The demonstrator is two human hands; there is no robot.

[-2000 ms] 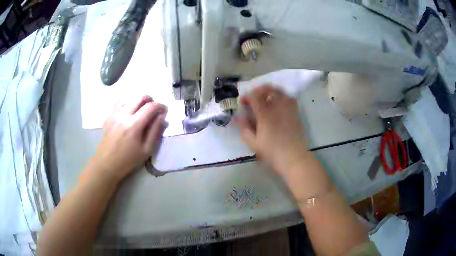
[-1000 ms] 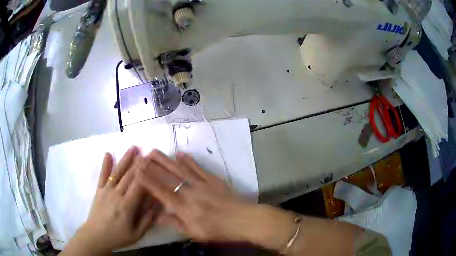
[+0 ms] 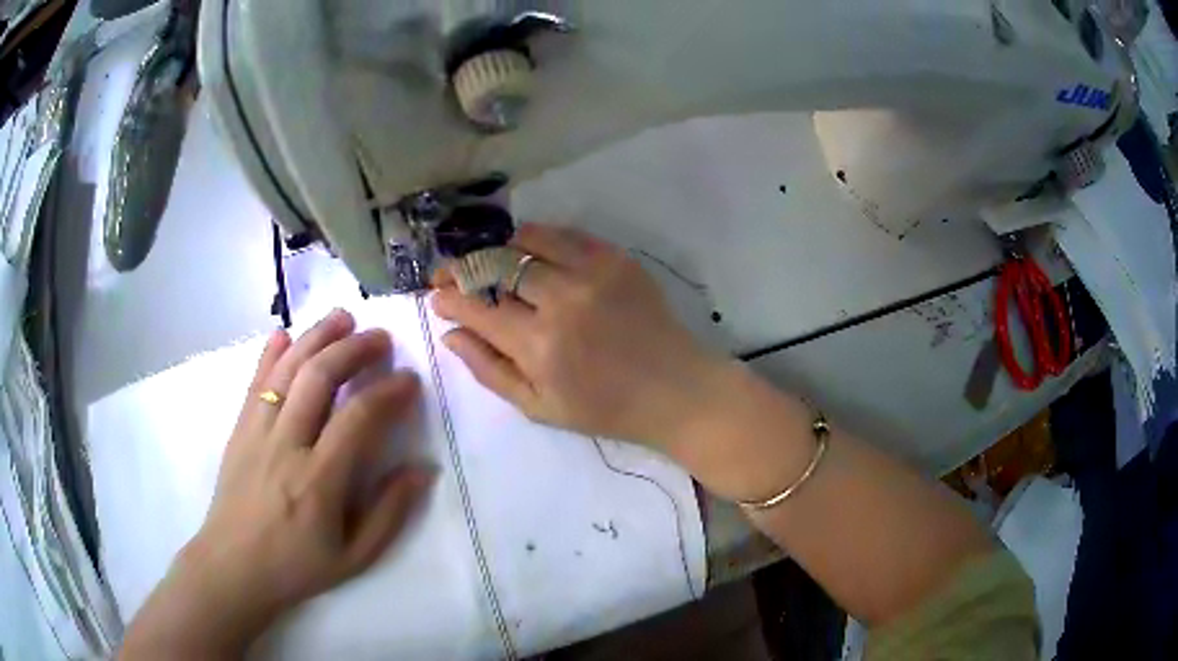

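A white garment panel lies on the machine bed, with its far edge at the presser foot. A dark double-line seam runs from the foot toward the wearer. A loose dark thread curves on the panel's right part. My left hand lies on the panel left of the seam, fingers bent and slightly apart. My right hand is right beside the foot, its fingertips at the cloth by the seam; the tension knob partly hides them.
The off-white sewing machine arm spans the top. A grey elongated lamp-like shape is at upper left. Stacked white pieces lie far left. Red-handled scissors lie at right, near white pieces. More white cloth is lower right.
The panel has moved up to the foot and its double seam now shows. My hands have parted: the right moved up beside the foot, the left stayed on the cloth at left.
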